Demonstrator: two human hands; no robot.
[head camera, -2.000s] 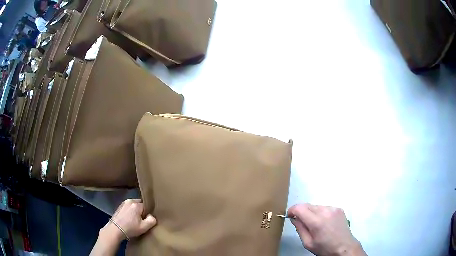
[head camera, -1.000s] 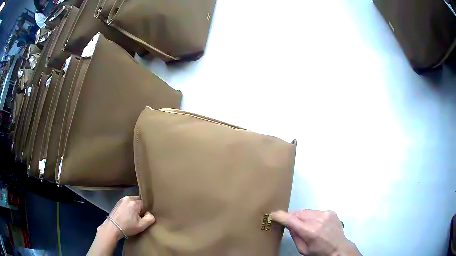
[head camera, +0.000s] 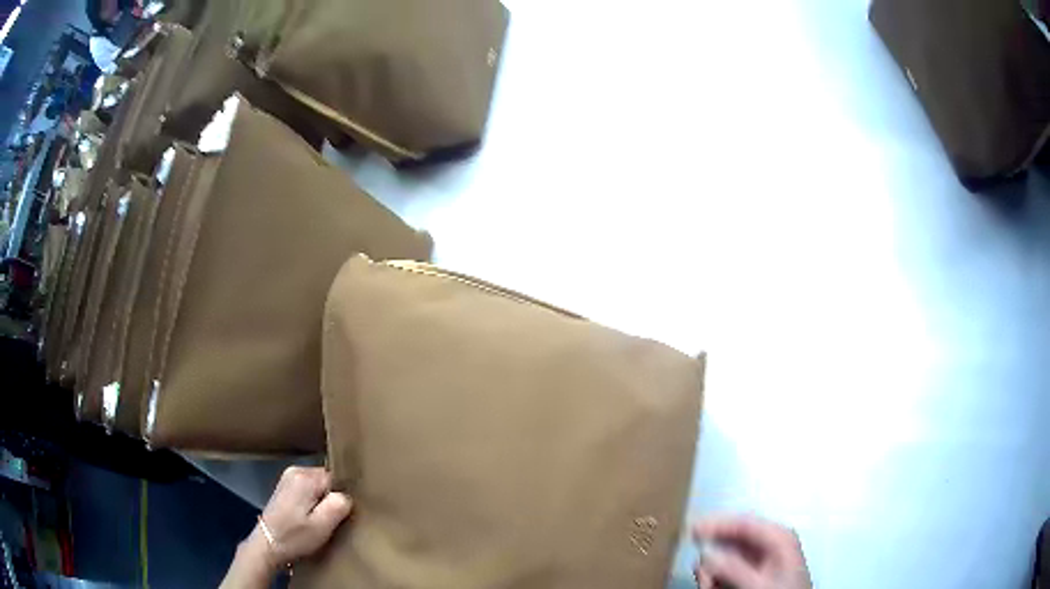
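A brown tote bag (head camera: 507, 426) lies on the white worktable in front of me, its mouth edge facing away. A small gold logo (head camera: 643, 534) sits near the bag's right edge, with no whitish film visible over it. My left hand (head camera: 305, 514) grips the bag's left side, thumb on top. My right hand (head camera: 751, 555) is just off the bag's right edge, blurred and cut off by the bottom of the picture. Its fingers are curled, and whether it holds a tool cannot be seen.
Several brown bags (head camera: 259, 276) stand in a row at the left, with white tufts at their corners. Another bag (head camera: 392, 69) is at the upper left, and one more (head camera: 967, 92) at the upper right of the white table (head camera: 852, 345). A yellow floor line shows lower left.
My right hand has moved off the logo to the right and down. The whitish piece seen at the logo two seconds ago is gone. The bag appears slightly further right; my left hand still grips it.
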